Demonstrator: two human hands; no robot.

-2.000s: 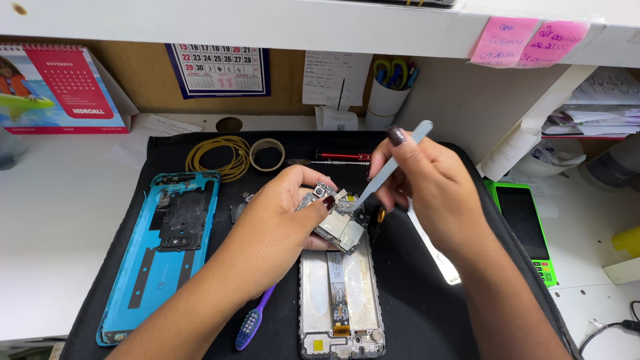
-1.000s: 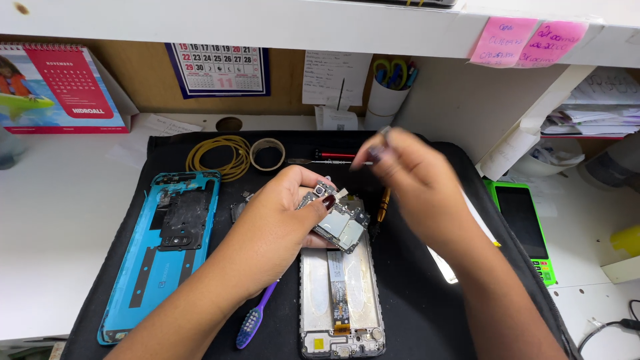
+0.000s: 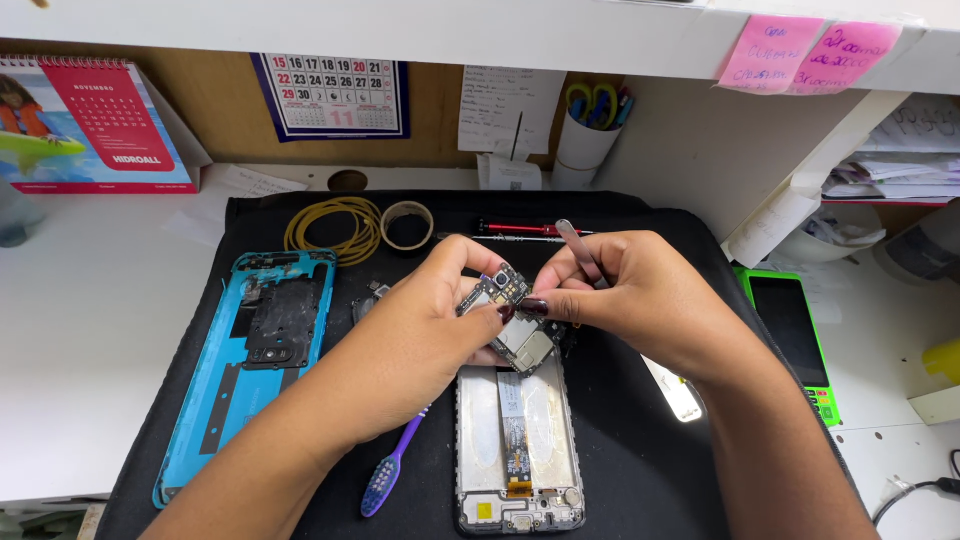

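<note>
My left hand (image 3: 450,315) grips a phone logic board (image 3: 529,341) with a camera module (image 3: 501,279) near its upper end, tilted above the mat. The thumb and index finger of my right hand (image 3: 600,289) pinch at the board's upper right edge; what lies between the fingertips is hidden. Metal tweezers (image 3: 579,247) are tucked in the same hand, pointing up. Below the board lies an opened phone frame (image 3: 555,442) with a flex cable (image 3: 514,431). A blue phone back cover (image 3: 259,397) rests at the left, and a purple toothbrush (image 3: 386,480) between them.
On the black mat (image 3: 637,465) are coiled yellow tubing (image 3: 330,225), a tape roll (image 3: 407,225), a red screwdriver (image 3: 517,228) and a bright lit strip (image 3: 679,397). A green card terminal (image 3: 791,330) is at the right. A shelf edge (image 3: 525,37) runs overhead.
My right hand has come back to the board from further up and right. The tweezers, which pointed at the board two seconds ago, now sit tucked in the palm.
</note>
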